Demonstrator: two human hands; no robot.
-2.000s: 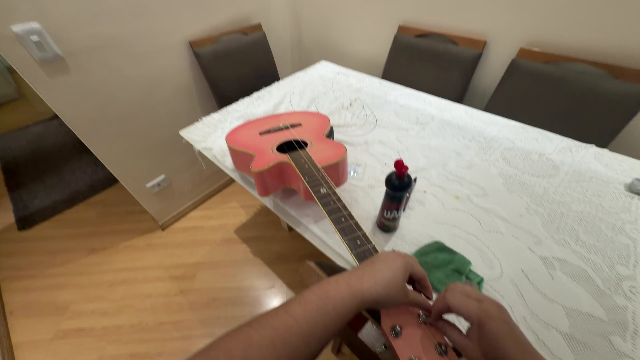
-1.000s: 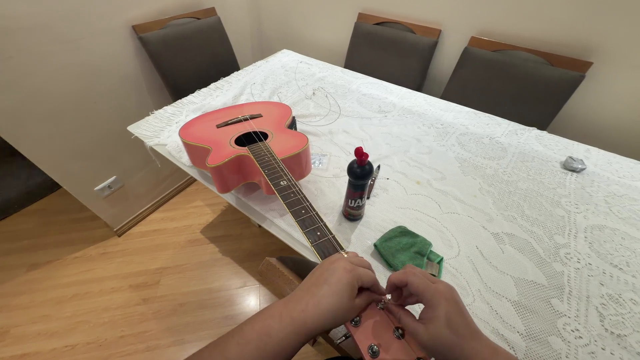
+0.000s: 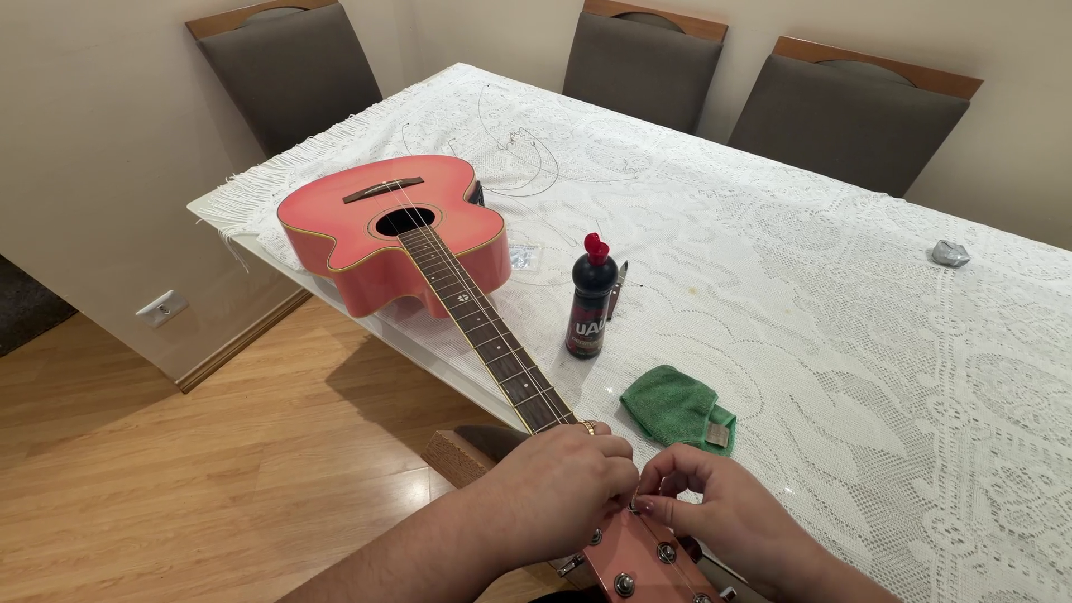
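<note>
A pink acoustic guitar (image 3: 452, 184) lies face up, its body on the table and its neck pointing toward me. Several metal tuning posts (image 3: 666, 553) show on its pink headstock (image 3: 641, 565). My left hand (image 3: 569, 477) bends over the nut end of the neck, fingertips tucked down and partly hidden. At the headstock, my right hand (image 3: 712, 502) pinches thumb and finger together at a tuning post, on what looks like a thin guitar string. Only some strings run along the fretboard (image 3: 490, 335). A green cloth (image 3: 670, 406) lies beyond my right hand.
A dark bottle with a red cap (image 3: 590, 301) stands on the lace tablecloth (image 3: 837, 335), a slim tool (image 3: 618, 289) behind it. Loose coiled strings (image 3: 536, 163) and a small plastic packet (image 3: 525, 257) lie farther back. Crumpled silvery material (image 3: 949, 253) is at right. Chairs (image 3: 645, 67) line the far side.
Both hands stay at the headstock, with small finger shifts around the tuning posts. The view has swung, so the table and guitar sit differently in the frame.
</note>
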